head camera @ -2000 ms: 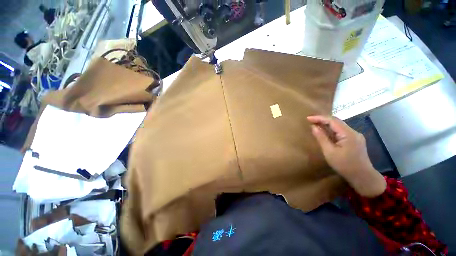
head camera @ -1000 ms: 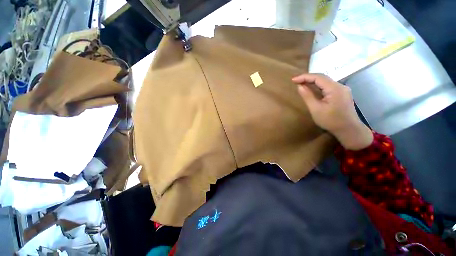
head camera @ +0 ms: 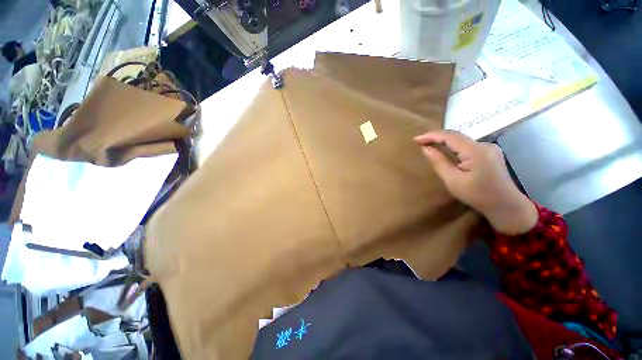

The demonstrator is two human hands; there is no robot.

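Note:
A large tan-brown bag body panel [head camera: 246,190] lies over the white machine table and down onto my lap. A dark centre seam line runs from the presser foot [head camera: 277,81] towards me. A small pale label [head camera: 368,131] is on the panel's right half. My right hand [head camera: 479,172] is over the panel's right side, thumb and fingertips close together; whether they pinch any material is unclear. My left hand is not in view. The machine head [head camera: 243,28] stands at the top above the panel's far edge.
Stacked brown and white bag pieces [head camera: 98,204] with strap loops lie at the left. A white cylinder shape [head camera: 443,31] stands behind the panel. Printed paper sheets [head camera: 535,63] lie at the right of the table. A person [head camera: 17,56] shows far left.
The view has shifted between frames. The panel's lower left part has spread out flatter and further down to the left than a second ago. My right hand keeps much the same pose beside the panel.

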